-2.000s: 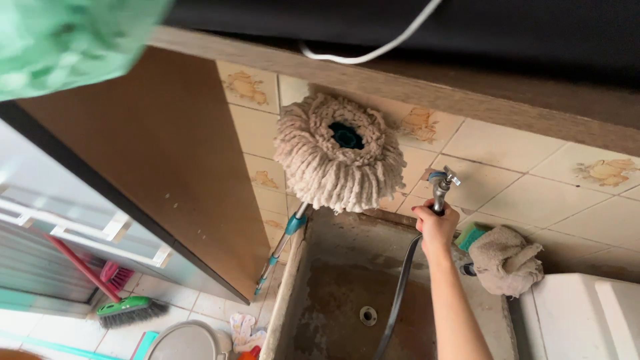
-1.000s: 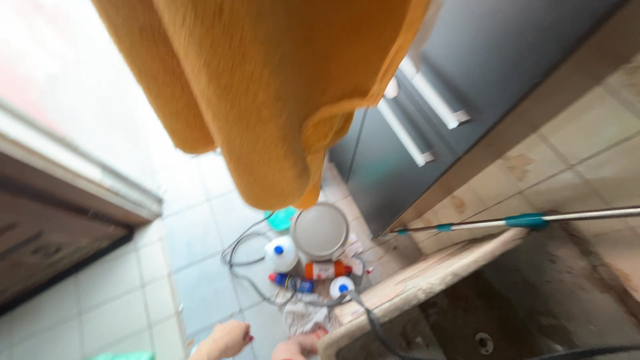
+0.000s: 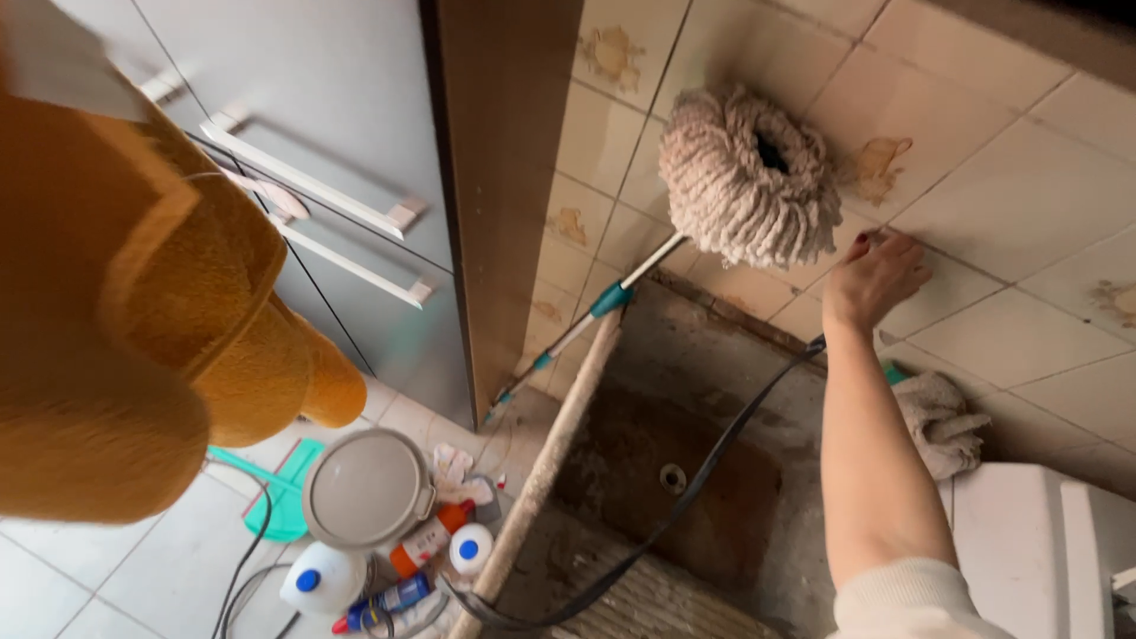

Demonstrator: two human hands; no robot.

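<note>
My right hand (image 3: 874, 280) is raised at the tiled wall above the stone laundry sink (image 3: 568, 426), right of the upright string mop head (image 3: 754, 182). Its fingers curl around the place where the black hose (image 3: 719, 453) ends; the tap itself is hidden behind the hand. From there the hose droops across the basin and over the sink's left rim to the floor. A drain (image 3: 673, 479) shows in the basin floor. My left hand is out of view.
An orange cloth (image 3: 169, 293) hangs large at the left before grey cabinets (image 3: 346, 115). Below stand a lidded bucket (image 3: 368, 488), a green dustpan (image 3: 288, 497) and several bottles (image 3: 324, 577). A grey rag (image 3: 941, 422) lies between sink and white appliance (image 3: 1003, 550).
The view has swung from the floor back to the sink. My right hand is at the wall again, where it held the hose at the tap two seconds ago. The hand seen low in the middle frame is gone.
</note>
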